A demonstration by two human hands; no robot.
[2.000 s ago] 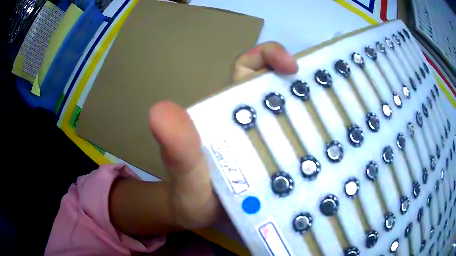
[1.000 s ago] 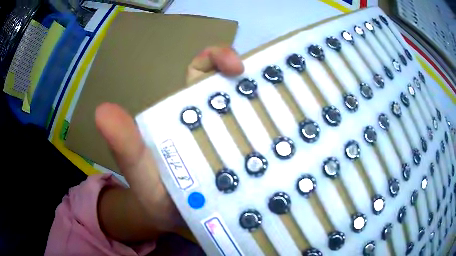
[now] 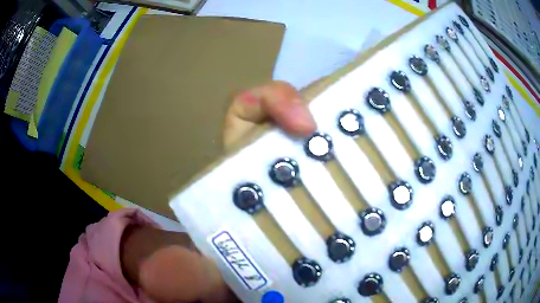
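A white foam tray point(image 3: 331, 231) with a tan backing is held up and tilted, filling the right and lower part of the view. Round metal parts point(image 3: 378, 99) sit at the ends of its tan slots; several faces flash white. A handwritten label point(image 3: 239, 260) and a blue dot sticker point(image 3: 273, 297), cut by the bottom edge, are on its near left side. My left hand point(image 3: 260, 112) grips the tray's left part, a finger over the upper edge and the blurred thumb low at the left. The rest of the hand is hidden behind the tray. My right hand is not in view.
A brown cardboard sheet point(image 3: 177, 94) lies on the white table point(image 3: 322, 41) behind the tray. Yellow, blue and red tape marks the table. A blue bin or folder point(image 3: 59, 89) with yellow and white papers is at the left. Another loaded tray point(image 3: 503, 23) lies at the upper right.
The tray has tilted and its near left corner has moved down. The thumb has moved down, and the fingertip now lies over the tray's edge near the third part. Different parts flash white.
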